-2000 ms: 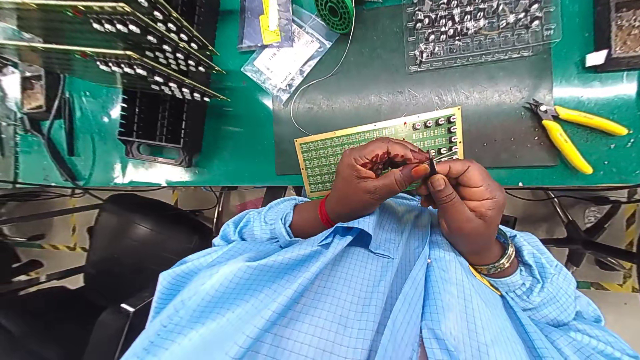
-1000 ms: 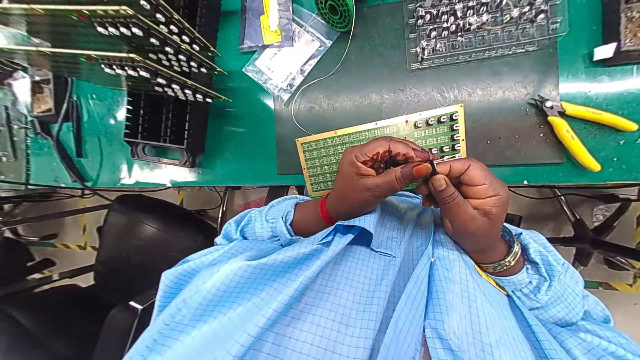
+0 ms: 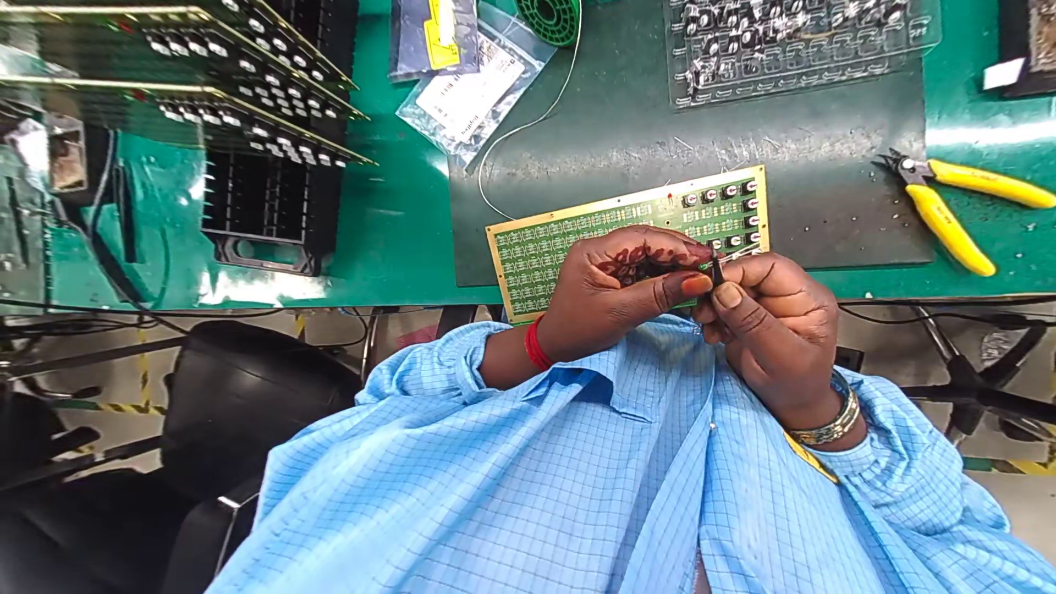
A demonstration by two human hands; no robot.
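Observation:
Between the fingertips of both hands is a small dark component (image 3: 716,268) with thin wire leads. My left hand (image 3: 631,285) pinches it from the left between thumb and forefinger; the other fingers curl inward. From the right, my right hand (image 3: 767,318) grips it with thumb and forefinger. Directly behind and partly under the hands lies a green printed circuit board (image 3: 577,227) with a tan border, tilted slightly on a dark mat (image 3: 610,157). Round black-and-white components (image 3: 730,191) stand along its right end. The hands hide the board's lower middle.
Yellow-handled flush cutters (image 3: 932,186) lie right of the mat. A clear plastic tray (image 3: 804,49) of components sits at the back. Plastic bags (image 3: 478,87) and a green spool (image 3: 551,16) are behind the board. Several stacked circuit boards (image 3: 206,78) and a black rack (image 3: 268,206) stand left.

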